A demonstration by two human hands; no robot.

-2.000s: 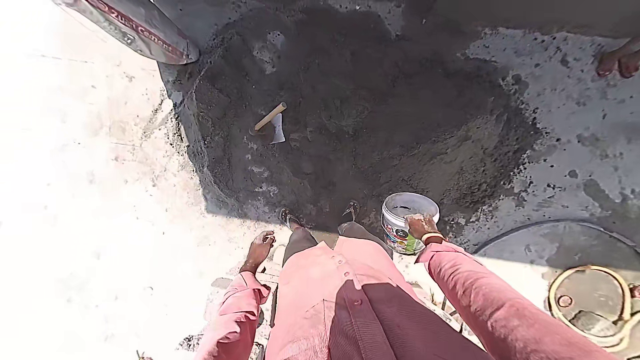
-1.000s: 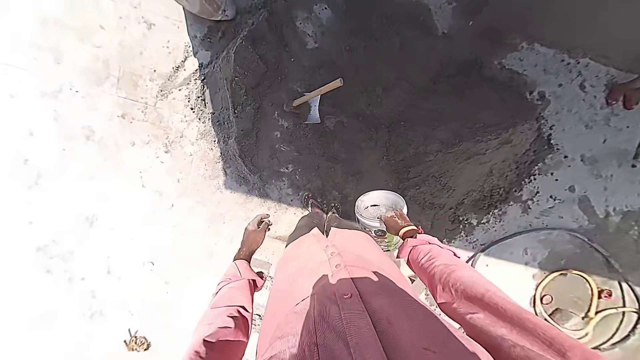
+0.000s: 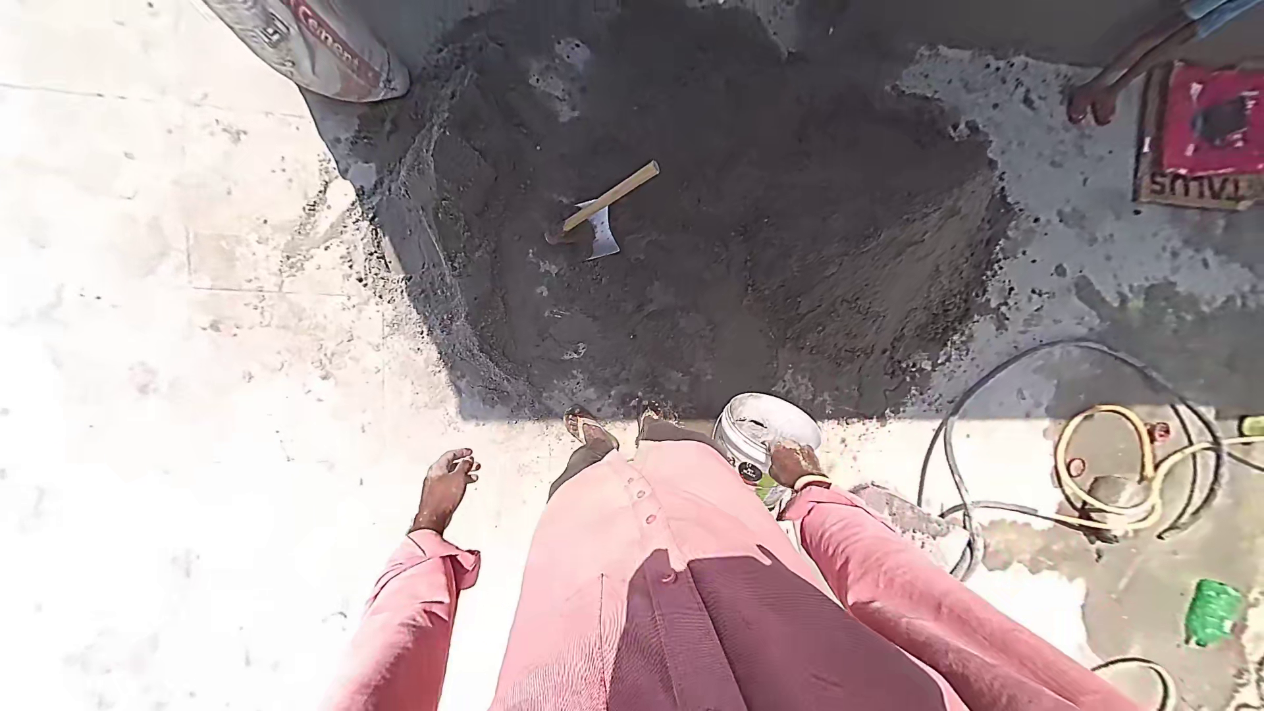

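Note:
A white plastic bucket point(image 3: 741, 427) hangs at my right side, and my right hand point(image 3: 795, 462) grips it by the near rim or handle; which of the two is hidden. Its inside looks pale, with some grey residue. My left hand point(image 3: 447, 486) hangs free over the sunlit floor with nothing visible in it, its fingers partly curled. Ahead of my feet spreads a broad bed of dark grey sand or mortar mix point(image 3: 691, 296). On it lies a hoe with a short wooden handle point(image 3: 622, 193) and a flat metal blade point(image 3: 602, 232).
A cement bag point(image 3: 331, 49) stands at the upper left. Coiled hoses point(image 3: 1066, 464) lie on the right, with a green object point(image 3: 1213, 612) nearer me. At the upper right, another person's hand point(image 3: 1093, 102) hangs near a red item point(image 3: 1220, 123) on a printed box.
The view has shifted about. Another person's arm and the red item have come into view at the upper right. The bucket stays in my right hand; my left hand remains free.

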